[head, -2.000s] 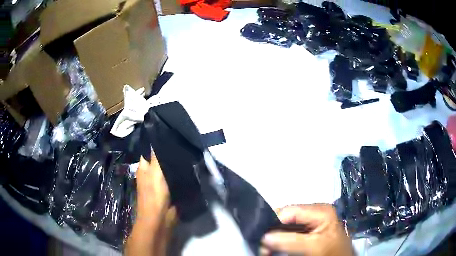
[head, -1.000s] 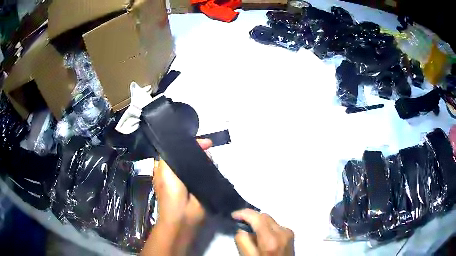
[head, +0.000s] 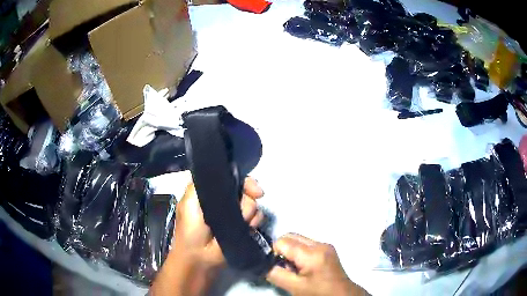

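Note:
A long black webbing strap (head: 212, 173) is folded into a narrow loop, held up at a slant over the table. Its far end bends over near the white glove, and a rounded black part shows behind it on the right. My left hand (head: 216, 217) is wrapped around the middle of the strap from below, thumb and fingers showing on both sides. My right hand (head: 306, 263) pinches the near end, where a small dark piece with a light mark shows. The fingertips of my right hand are partly hidden.
Bagged strap packs stand in rows at left (head: 104, 202) and right (head: 468, 202). A cardboard box (head: 136, 58), crinkled clear plastic (head: 92, 124) and the white glove (head: 153, 118) are at left. A heap of bagged black parts (head: 381, 34) and yellow tape (head: 503, 63) lie far right.
The loose strap from two seconds ago is now a tighter, narrower loop. My left hand has closed further around its middle. My right hand has stayed at its near end.

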